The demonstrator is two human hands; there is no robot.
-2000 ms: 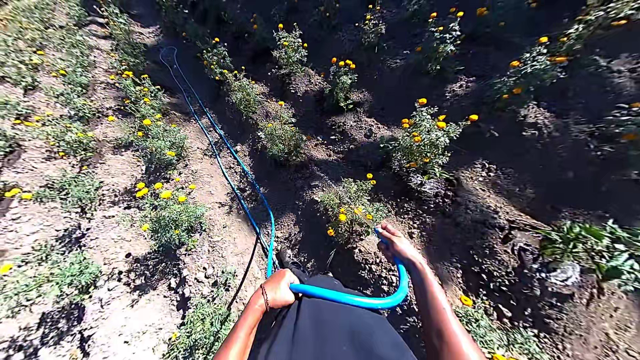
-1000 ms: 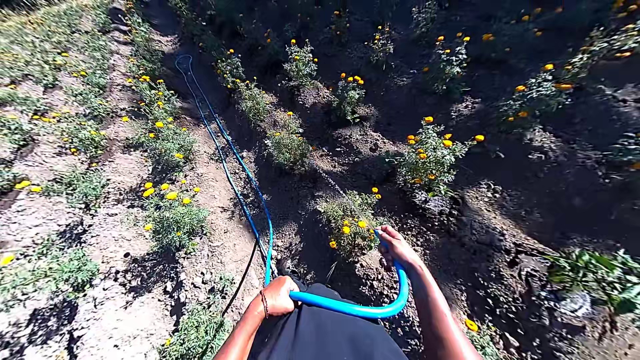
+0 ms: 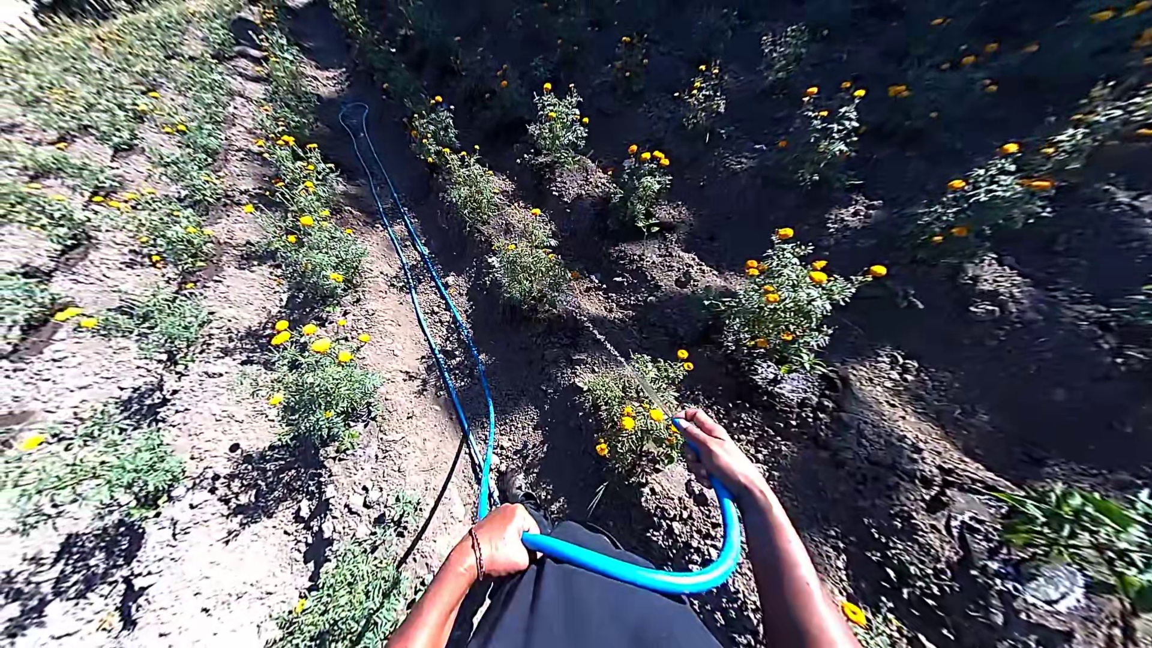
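Observation:
A blue hose (image 3: 666, 578) bends in a loop in front of my dark clothing. My left hand (image 3: 504, 540), with a thin bracelet at the wrist, is closed around the hose at the lower middle. My right hand (image 3: 715, 450) grips the hose near its end, which points up and left. From that end a thin stream of water (image 3: 612, 349) runs over a marigold plant (image 3: 634, 409) with orange-yellow flowers, toward another marigold plant (image 3: 529, 268) farther up the row.
The hose's long part (image 3: 427, 256) lies doubled back along the furrow. A thin black line (image 3: 436, 508) runs beside it. Rows of flowering plants stand on both sides, among them a marigold plant (image 3: 783, 301) at right and another (image 3: 324, 387) at left. Shade covers the upper right soil.
The water stream now shows more plainly and reaches up and left from the hose end; two seconds ago it was hardly visible. Both hands keep their hold on the hose.

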